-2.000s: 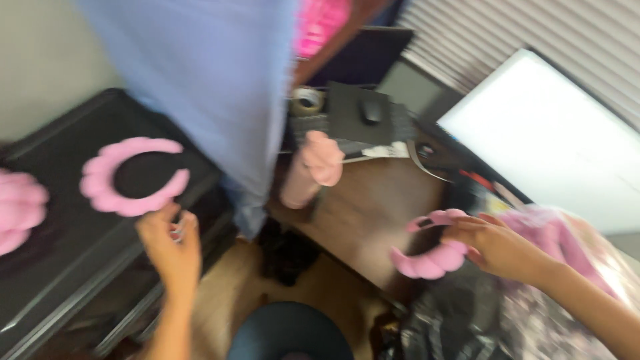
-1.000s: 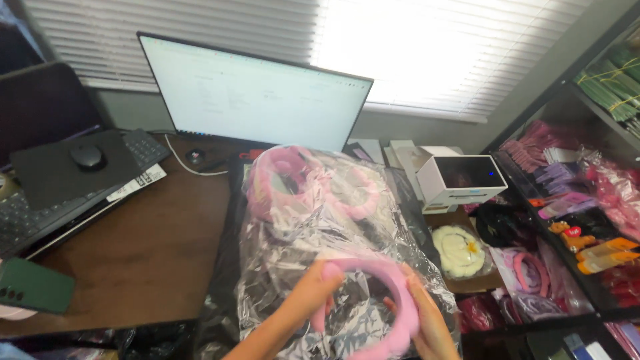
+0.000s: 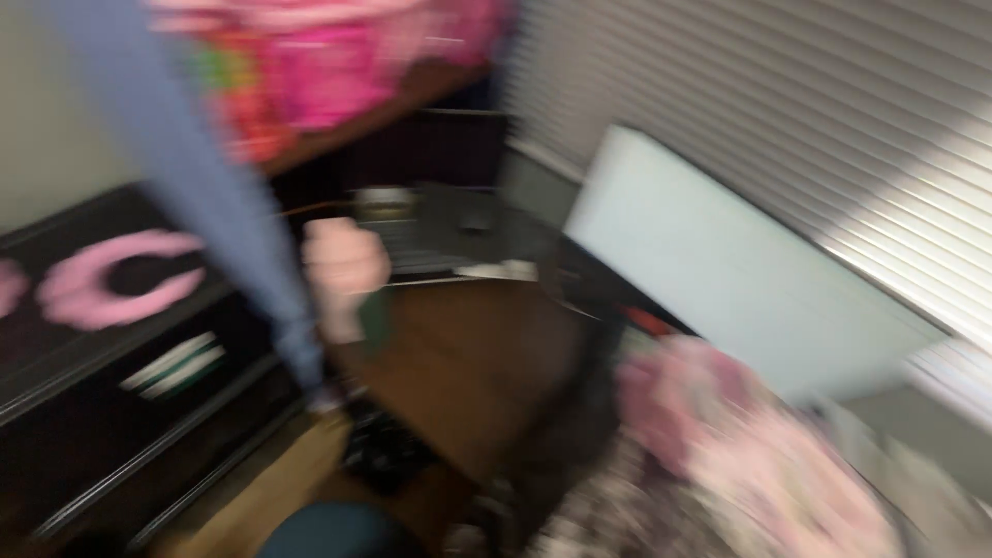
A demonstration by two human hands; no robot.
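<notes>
Neither of my hands shows in the head view now, and the picture is badly blurred. A pink padded headband (image 3: 85, 283) lies on the black cabinet at the left, its gap facing right. Part of another pink thing (image 3: 9, 287) shows at the left edge beside it. At the lower right, pink items in a clear plastic bag (image 3: 744, 418) rest in front of the monitor. A pale pink bottle-like thing (image 3: 345, 267) stands on the desk's left part.
A monitor (image 3: 744, 271) stands tilted in view by the window blinds (image 3: 775, 101). A blue curtain (image 3: 225, 194) hangs between the black cabinet (image 3: 46, 380) and brown desk (image 3: 473, 356). A dark round seat (image 3: 341, 535) is at the bottom.
The view has swung left from the bagged headbands towards the cabinet. Both hands, which held a pink headband over the bag a second ago, are out of view.
</notes>
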